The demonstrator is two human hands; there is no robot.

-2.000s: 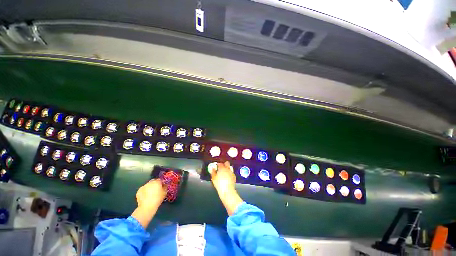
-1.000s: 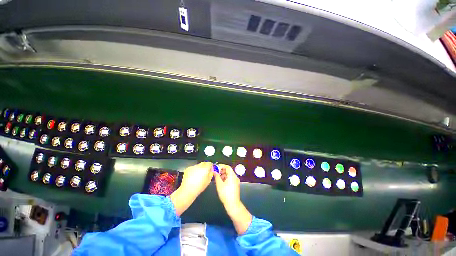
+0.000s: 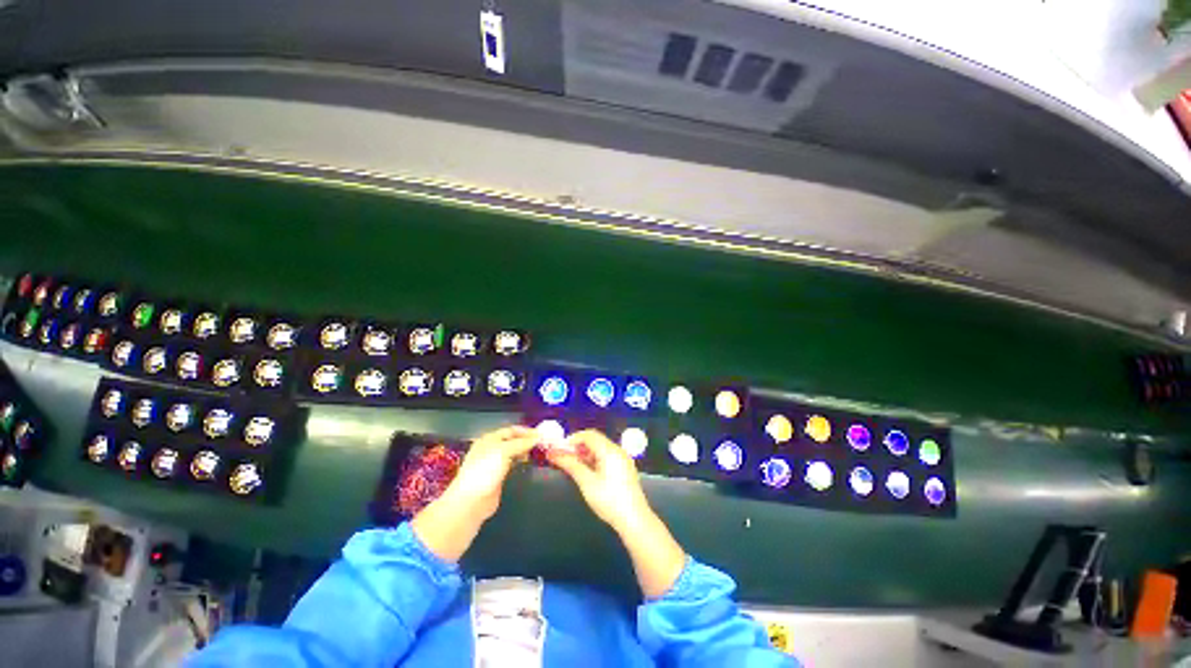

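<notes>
My left hand [image 3: 481, 478] and my right hand [image 3: 603, 472] meet fingertip to fingertip at the front left corner of a ten-place tray [image 3: 747, 435]. They pinch a lit round unit [image 3: 550, 432] between them. A small reddish bit shows at the fingertips, too small to make out. The tray's other round units show blue, white and orange faces. The black parts box [image 3: 389, 485] with a tangled red-pink mass lies just left of my left hand.
More trays with metallic-faced units [image 3: 301, 355] lie to the left on the green conveyor belt [image 3: 653, 281], one nearer me [image 3: 92, 427]. Another lit tray [image 3: 849, 501] lies right. A black stand [image 3: 1045, 587] and orange object [image 3: 1152, 604] stand at the near right. A grey hood [image 3: 627, 78] spans the far side.
Since two seconds ago, my left hand has moved from the parts box to my right hand. Over the last second both hands stay together, slightly shifted. The lit faces have changed colour.
</notes>
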